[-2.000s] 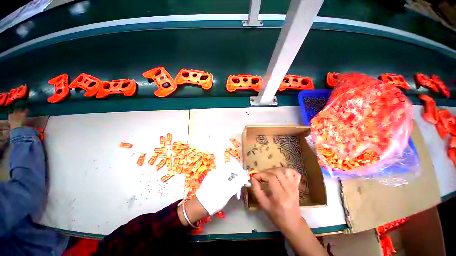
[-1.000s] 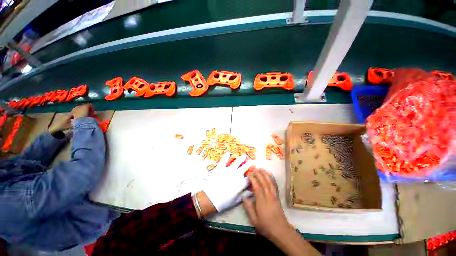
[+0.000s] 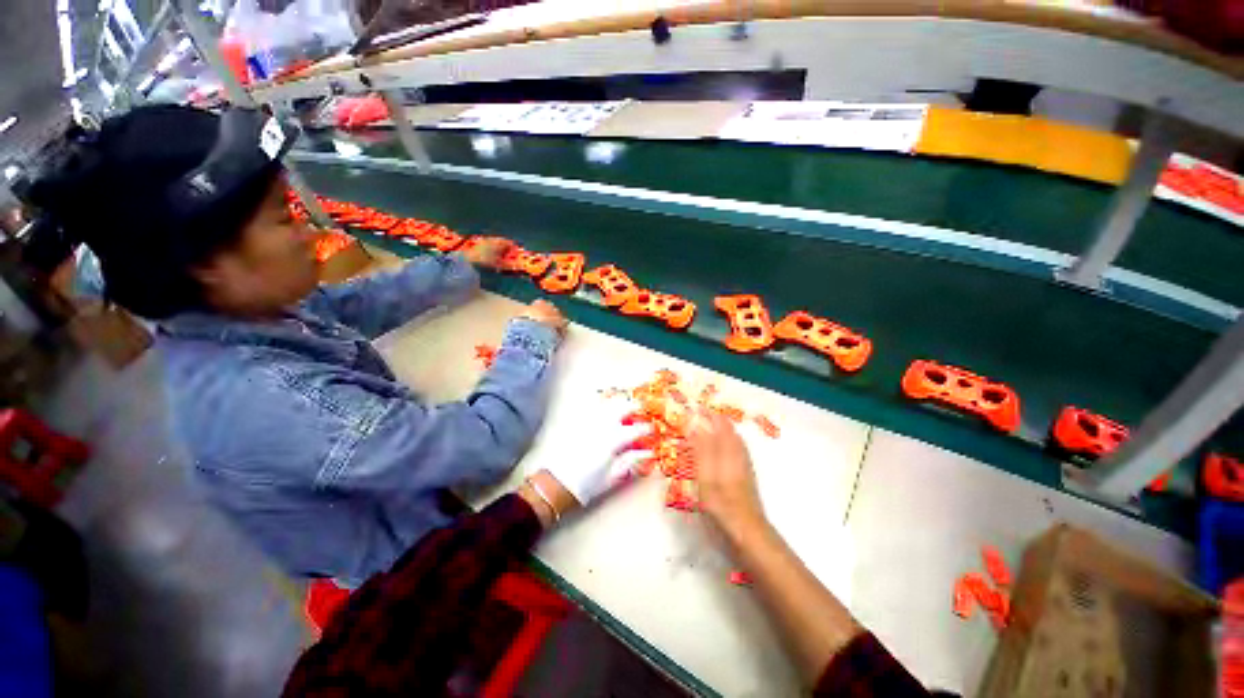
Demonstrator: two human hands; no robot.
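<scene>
A pile of small orange plastic parts [image 3: 669,408] lies on the white tabletop. My left hand [image 3: 598,461], in a white glove, is at the near left side of the pile, its fingertips among the parts. My bare right hand [image 3: 720,461] is at the right side of the pile, touching it. Whether either hand grips a part is hidden or blurred. A few more orange parts [image 3: 985,589] lie to the right, beside the cardboard tray [image 3: 1050,573].
Orange controller-shaped housings [image 3: 960,391] sit in a row on the dark green belt [image 3: 873,293]. A neighbouring worker in a denim jacket [image 3: 396,436] and cap is close on the left. A white metal post [image 3: 1184,396] and a blue bin [image 3: 1221,545] are at the right.
The view has swung left, bringing the neighbouring worker closer and the tray to the lower right. My hands have separated and now lie on either side of the orange pile, away from the tray.
</scene>
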